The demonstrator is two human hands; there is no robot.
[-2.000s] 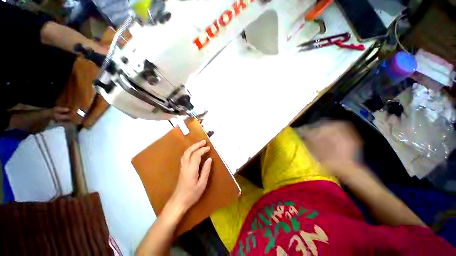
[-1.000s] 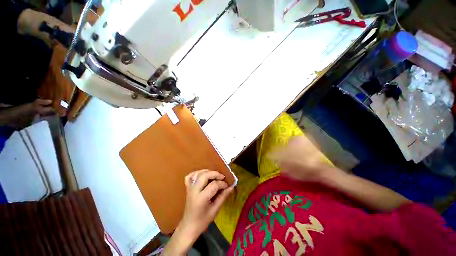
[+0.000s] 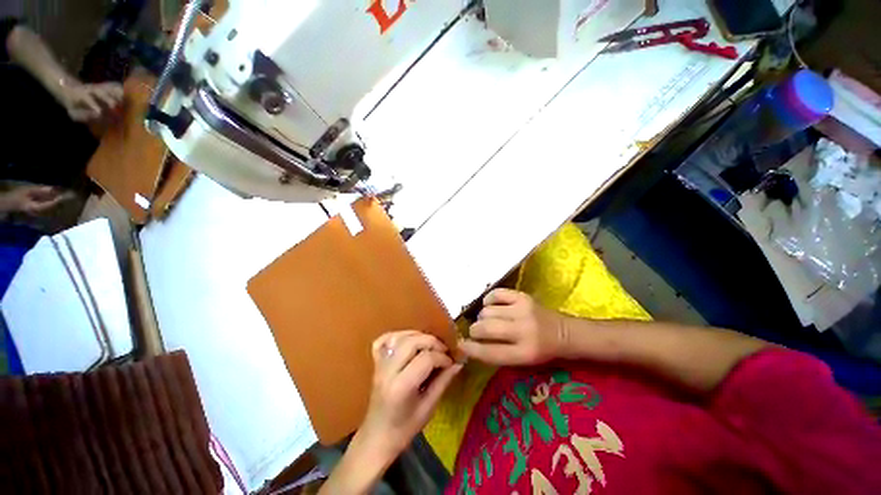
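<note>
A tan-orange leather panel (image 3: 333,314) lies on the white table, its top corner under the presser foot (image 3: 372,193) of the sewing machine. A small white tab (image 3: 351,218) sits near that corner. My left hand (image 3: 411,377) grips the panel's near right corner between thumb and fingers. My right hand (image 3: 512,331) is at the same corner from the right, its fingertips pinched at the panel's edge. Whatever lies between those fingertips is too small to tell.
The sewing machine (image 3: 280,87) stands behind the panel. Ridged brown panels (image 3: 106,425) are piled at left front, pale pieces (image 3: 68,295) behind them. Red-handled snips (image 3: 671,37) lie at upper right. A purple-lidded bottle (image 3: 804,97) and plastic stand at right. Another person's hand (image 3: 92,100) is at upper left.
My left hand has moved from the panel's middle to its near right corner. My right hand has come from over my lap to that corner. The other person's hand at upper left has shifted.
</note>
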